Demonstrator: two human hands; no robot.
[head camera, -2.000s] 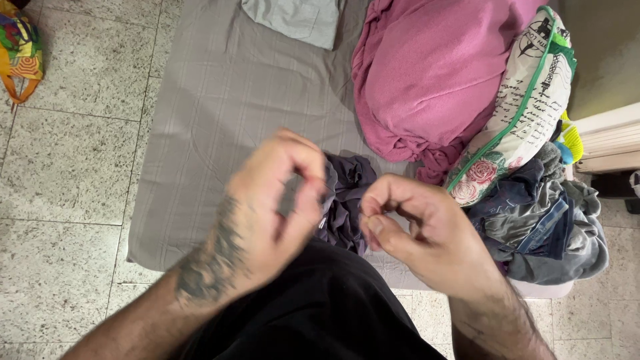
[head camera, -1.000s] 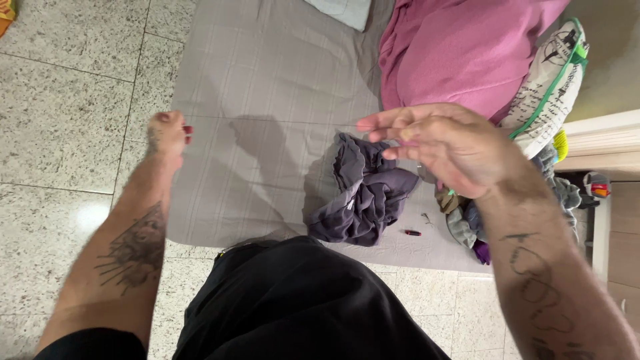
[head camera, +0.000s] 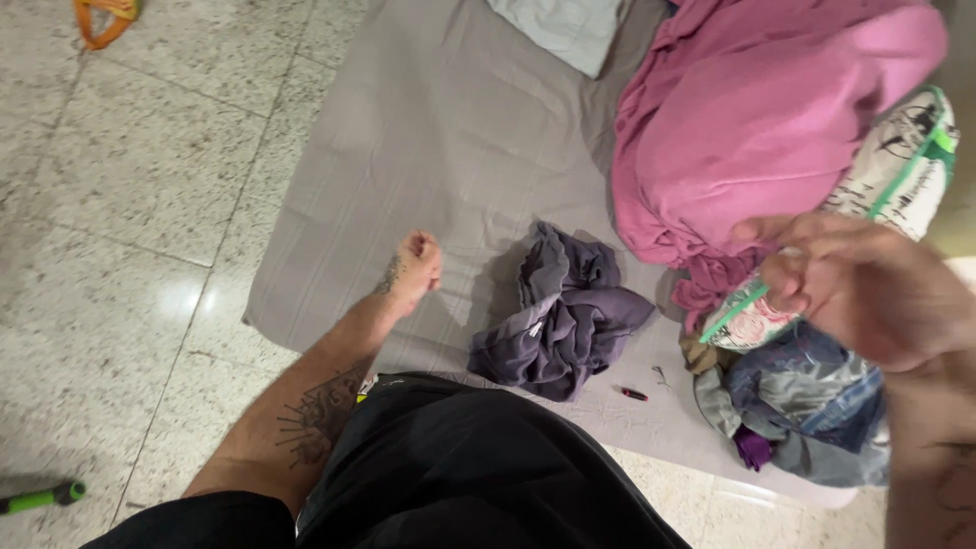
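My left hand (head camera: 418, 271) is held above the grey bed sheet (head camera: 457, 175), left of a crumpled dark purple-grey garment (head camera: 572, 320), with its fingers curled; whether something thin is pinched in it cannot be told. The garment bears a small white mark or tag (head camera: 536, 329). My right hand (head camera: 869, 290), blurred, is raised at the right in front of a patterned bag, with bent fingers and no clear object between them. Right of the garment lie a small red and black object (head camera: 634, 394) and a thin metallic item (head camera: 661, 376). Neither hand touches the garment.
A pink blanket (head camera: 747, 130) is heaped at the upper right, beside the green-edged patterned bag (head camera: 907, 175). Below are piled clothes (head camera: 808, 389). Pale folded cloth (head camera: 572, 30) lies at the top. A green and black handle (head camera: 38, 499) and an orange strap (head camera: 103, 34) are on the tiled floor.
Two seconds ago my hands were close together over the garment; now they are wide apart. Since one second ago my left hand has come nearer to the garment.
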